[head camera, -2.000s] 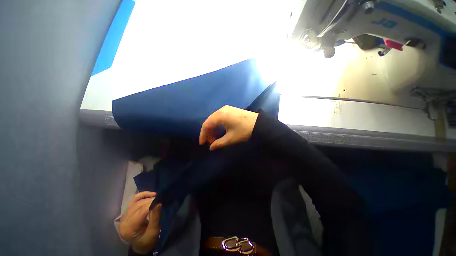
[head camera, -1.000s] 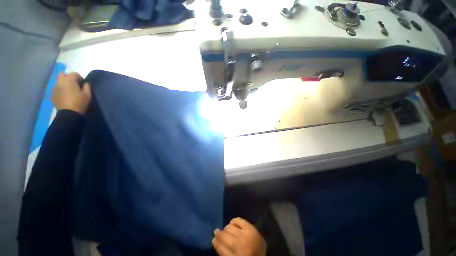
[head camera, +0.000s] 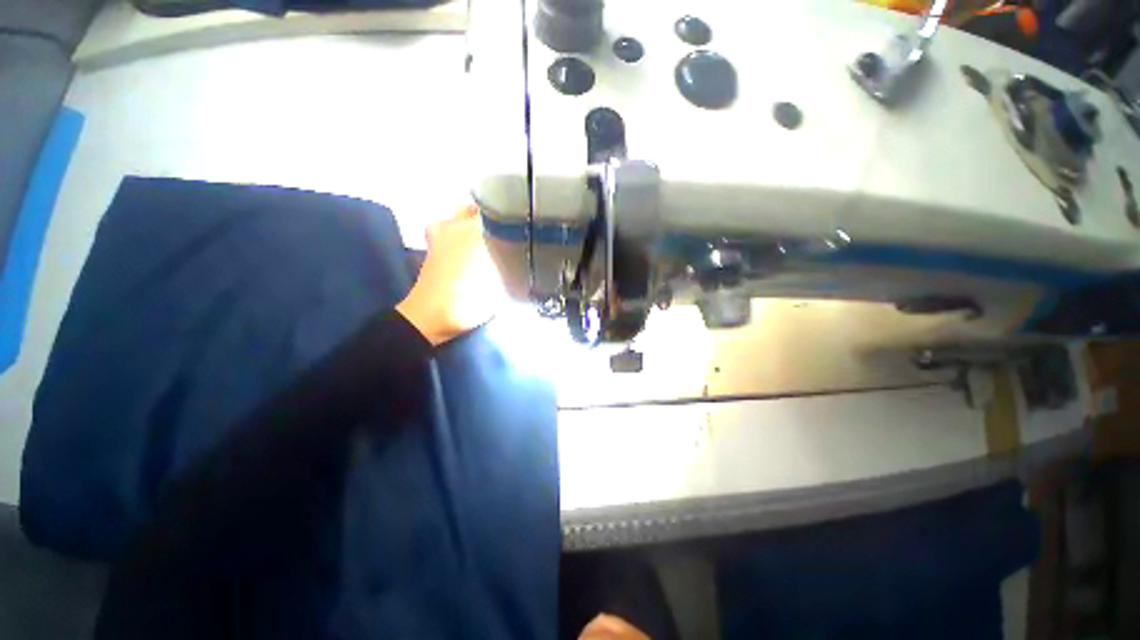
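The navy fabric panel (head camera: 238, 313) lies on the white machine table left of the needle and hangs over the front edge. My left hand (head camera: 453, 278) rests at the panel's upper right edge, beside the needle area; bright light washes out its fingers, so its hold cannot be told. My right hand (head camera: 613, 628) is cut off by the bottom edge, just right of the panel's hanging edge; its fingers are hidden. The sewing machine head (head camera: 800, 150) fills the upper right. The take-up lever guard (head camera: 611, 250) hides part of the needle area.
Navy cut pieces (head camera: 875, 569) lie below the table's front edge at the right. Blue tape (head camera: 38, 238) runs along the table's left side. The bobbin winder (head camera: 1056, 125) is on the head's top right. Orange handles (head camera: 1025, 19) show behind the head.
The view has moved closer to the machine head. My left hand has gone from the panel's far left corner to its edge by the needle. My right hand has mostly left the picture.
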